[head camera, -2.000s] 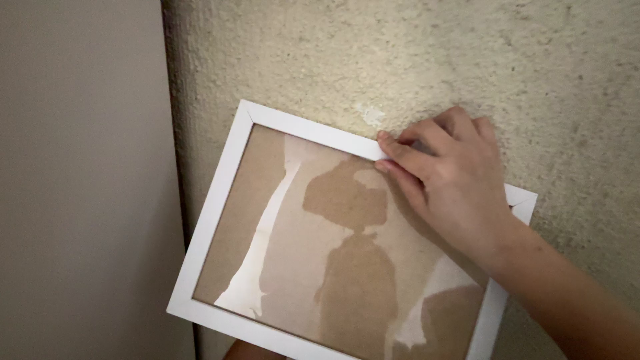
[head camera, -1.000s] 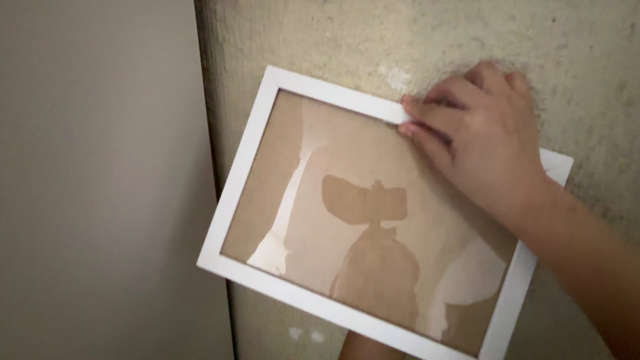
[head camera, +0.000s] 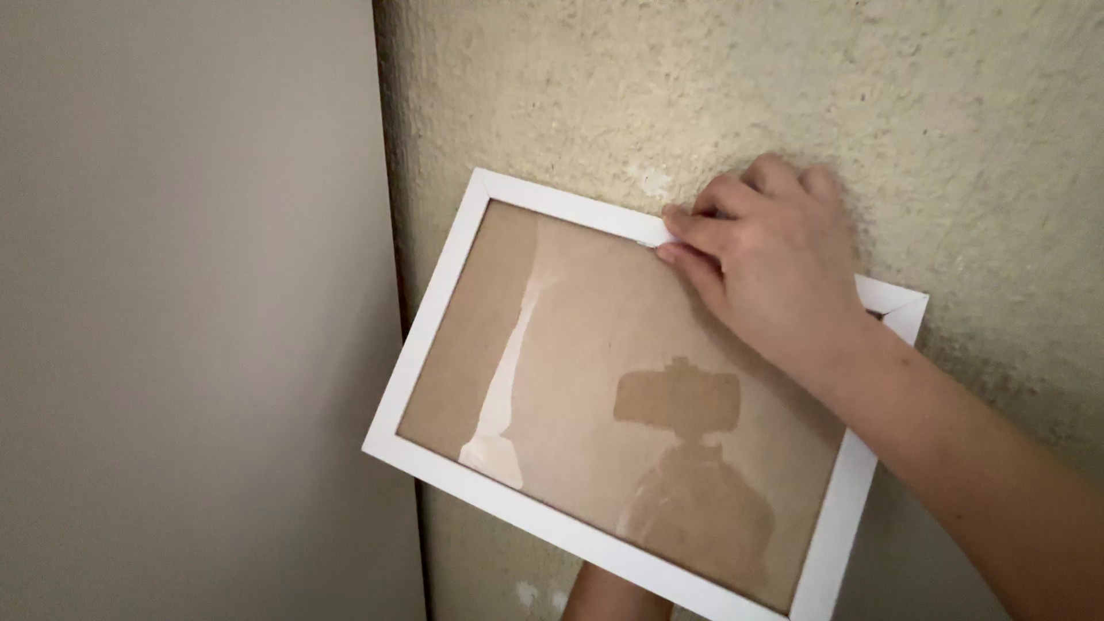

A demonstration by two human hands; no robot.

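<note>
A white picture frame [head camera: 565,201] with a clear front over a brown backing is tilted, its right side lower than its left, in front of a rough wall. My right hand [head camera: 768,250] pinches the frame's top edge between thumb and fingers. Below the frame's bottom edge shows a piece of my left forearm [head camera: 614,595]; the left hand itself is hidden behind the frame. Reflections lie across the clear front, among them a dark silhouette with a box-like shape. At the top right corner the mitred joint shows a thin line.
The textured plaster wall [head camera: 561,95] behind the frame has a pale chipped patch just above the top edge and more pale spots low down. A smooth grey panel [head camera: 190,302] stands along the left, with a dark gap between it and the wall.
The view has shifted somewhat, and the silhouette reflected in the front has moved. The right hand's pinch on the top edge stays the same.
</note>
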